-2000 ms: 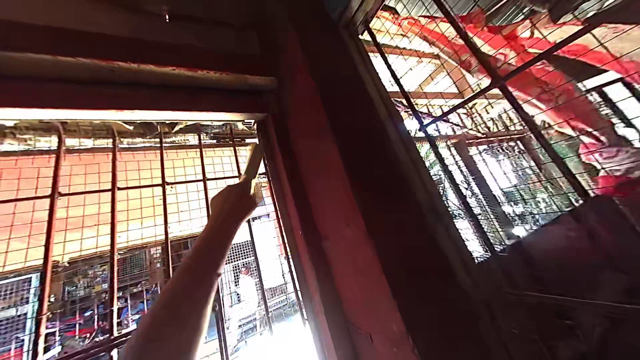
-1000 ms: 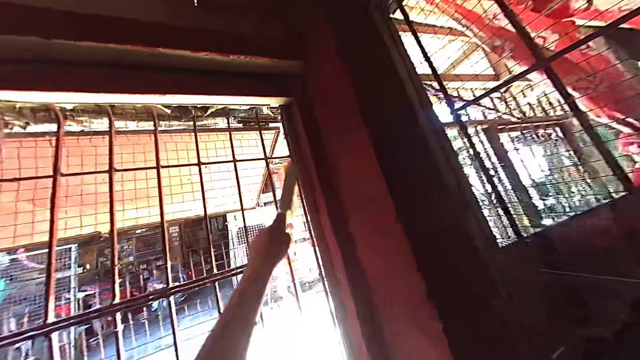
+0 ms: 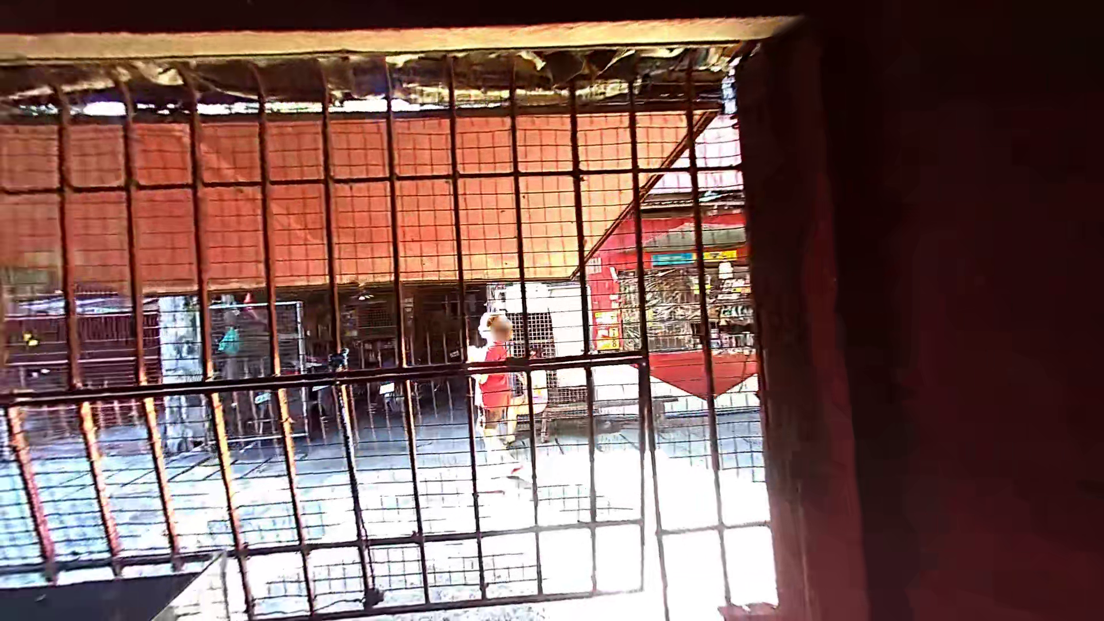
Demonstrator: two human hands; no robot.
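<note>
Neither of my hands shows in the head view now, so what they hold or touch is hidden. A window opening with rusty metal bars and wire mesh (image 3: 397, 371) fills most of the view. Its dark wooden frame (image 3: 802, 345) stands upright on the right, and a pale-edged beam (image 3: 388, 39) runs across the top. At the lower left, a dark flat object with a pale edge (image 3: 95, 597) juts in before the bars; its kind is unclear.
Beyond the bars, a person in red (image 3: 495, 375) is on the bright pavement. An orange awning (image 3: 345, 203) hangs across the way, with a red-fronted stall (image 3: 681, 302) to its right. A dark wall (image 3: 975, 345) takes up the right side.
The raised hand with a flat, long object, seen near the window frame's corner in both earlier frames, is out of view. The view has shifted strongly toward the barred window.
</note>
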